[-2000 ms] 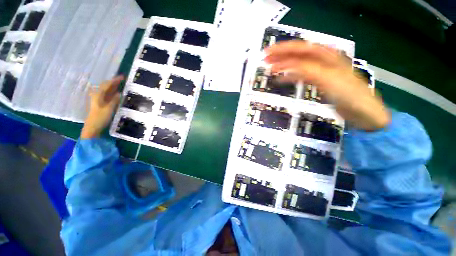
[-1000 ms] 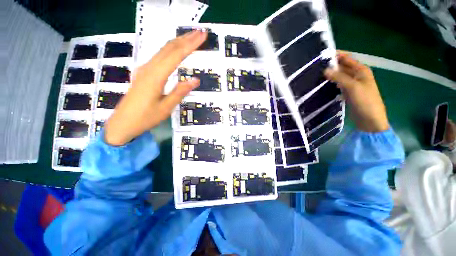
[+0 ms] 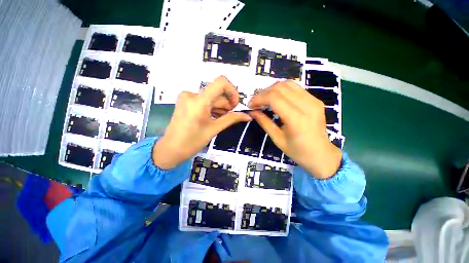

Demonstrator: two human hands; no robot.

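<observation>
A sheet of black die-cut stickers on white backing (image 3: 250, 138) lies or hangs over the middle of the working tray. My left hand (image 3: 198, 120) and my right hand (image 3: 293, 123) pinch its upper edge close together, thumbs and forefingers nearly touching. A small white edge shows between the fingertips. The working tray (image 3: 277, 41) holds dark circuit boards in two columns, such as one at the top left (image 3: 226, 50) and one at the bottom right (image 3: 264, 217). The tray's middle boards are mostly hidden by my hands and the sheet.
A second white tray (image 3: 117, 57) of black-covered boards stands left. A ribbed whitish tray pile (image 3: 31, 82) is at far left. White liners (image 3: 187, 31) lie beyond. More sticker sheets (image 3: 323, 97) lie right of the working tray. A person's white sleeve (image 3: 439, 228) is at lower right.
My right hand has brought the sticker sheet from the right to over the tray. My left hand has moved from the tray's upper boards to the sheet's edge and pinches it.
</observation>
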